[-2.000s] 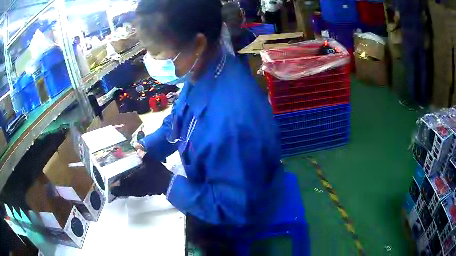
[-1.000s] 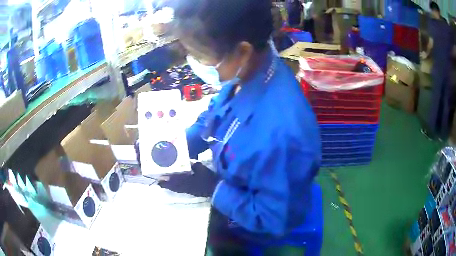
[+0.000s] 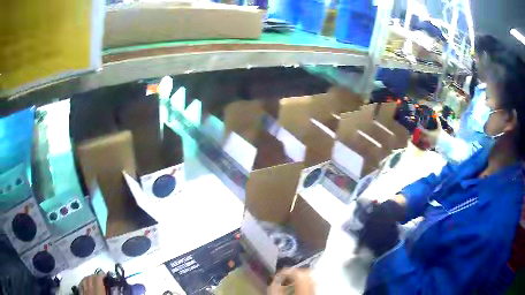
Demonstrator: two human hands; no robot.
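An open gift box (image 3: 311, 222) stands in front of me with raised brown flaps and a clear wrapped item inside. It stands beside a black printed carton mat (image 3: 201, 262). My right hand (image 3: 292, 282) is at the box's near lower edge, blurred and cut off by the frame; its grip is unclear. My left hand (image 3: 92, 284) is at the bottom left, mostly cut off, beside black charging cables (image 3: 118, 279). Whether it holds one cannot be told.
Closed gift boxes (image 3: 80, 242) are grouped at the left. Another open gift box (image 3: 133, 245) stands beside them. More open boxes (image 3: 348, 158) line the bench below a metal-edged shelf (image 3: 230, 60). A person in blue (image 3: 455, 230) with dark gloves works close at the right.
The view has swung left and down to the bench. Both my hands, the near open box and the cables are now in view. The neighbour's raised box no longer shows in their hands.
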